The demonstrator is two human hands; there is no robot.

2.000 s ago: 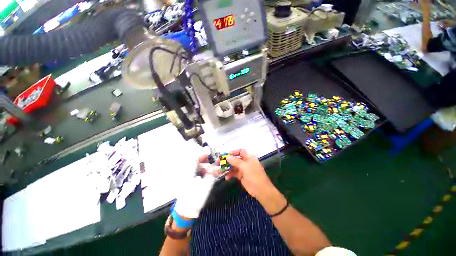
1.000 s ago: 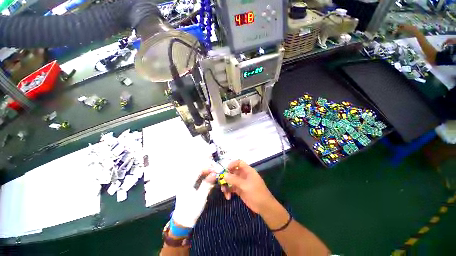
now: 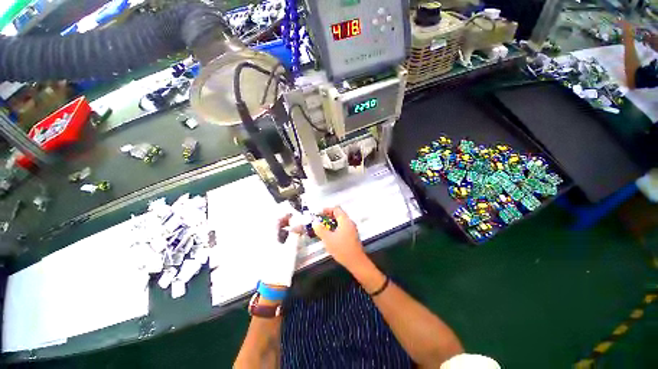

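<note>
My left hand (image 3: 283, 249), in a white glove with bare fingertips, holds a small white housing (image 3: 306, 218) below the soldering iron head (image 3: 278, 169). My bare right hand (image 3: 342, 234) holds a small circuit board (image 3: 326, 223) with yellow parts against the housing. The two pieces meet close under the iron's tip; the exact contact is too small to tell. The soldering machine (image 3: 314, 162) stands just behind my hands and its lower display shows green digits.
White housings (image 3: 177, 234) lie piled at left on white sheets (image 3: 79, 288). Circuit boards (image 3: 505, 176) are heaped in a black tray (image 3: 418, 122) at right, beside another black tray (image 3: 570, 137). A fume hood (image 3: 234, 86), conveyor (image 3: 137, 180) and red bin (image 3: 58, 130) are behind. A person's arm (image 3: 630, 54) shows top right.
Both hands have moved up and forward with the housing and board, closer under the iron's tip. The green digits on the machine have changed.
</note>
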